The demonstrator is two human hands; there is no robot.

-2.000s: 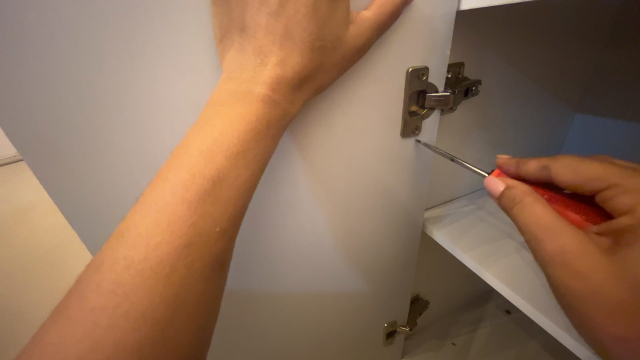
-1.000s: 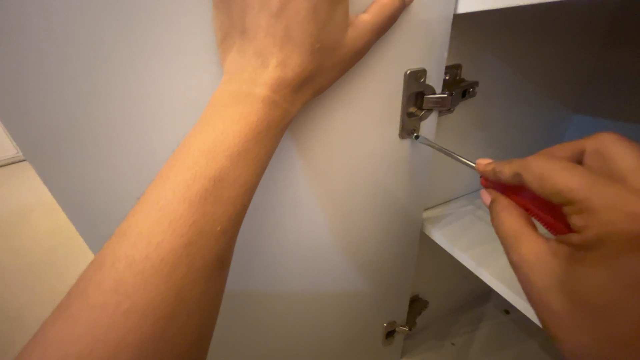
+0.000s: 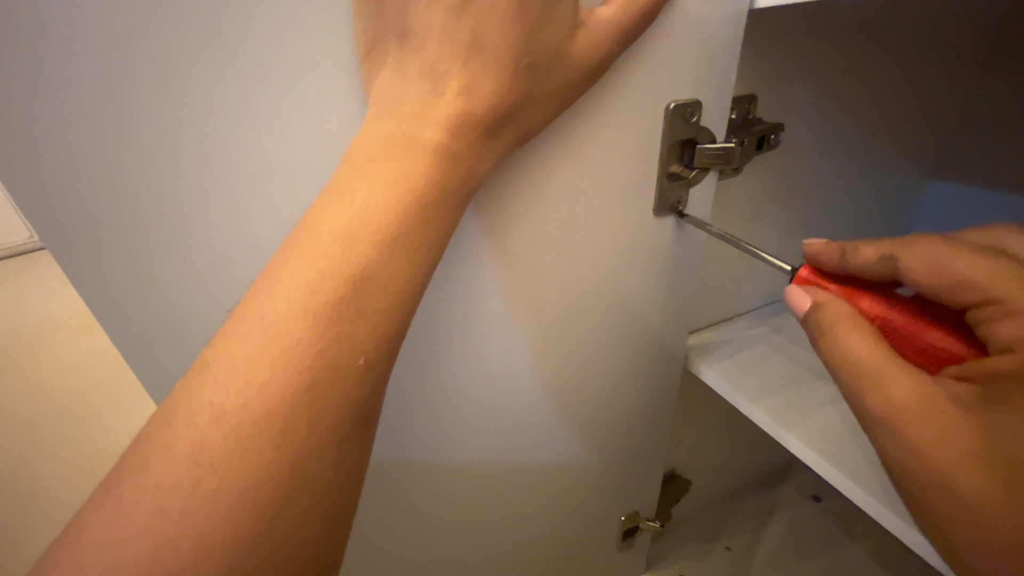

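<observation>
My right hand [image 3: 920, 344] grips the red handle of a screwdriver [image 3: 880, 316], its metal shaft pointing up and left. The tip is at the lower screw [image 3: 678, 206] of a metal concealed cabinet hinge [image 3: 680, 160]. That hinge joins the white cabinet door [image 3: 512, 344] to the side wall inside the cabinet. My left hand [image 3: 472, 64] lies against the upper part of the door, left of the hinge; its fingertips are cut off by the top edge, with the thumb stretched to the right.
A second hinge [image 3: 640, 524] is lower on the same door edge. Right of the door, a white shelf [image 3: 800, 432] crosses the cabinet below the upper hinge. Small dark specks lie on the cabinet floor [image 3: 760, 536]. A pale yellowish surface [image 3: 64, 384] shows beyond the door at left.
The screwdriver tip was just below the hinge plate two seconds ago and is now at its lower screw. My right hand's fingers have shifted on the handle. My left hand has stayed put.
</observation>
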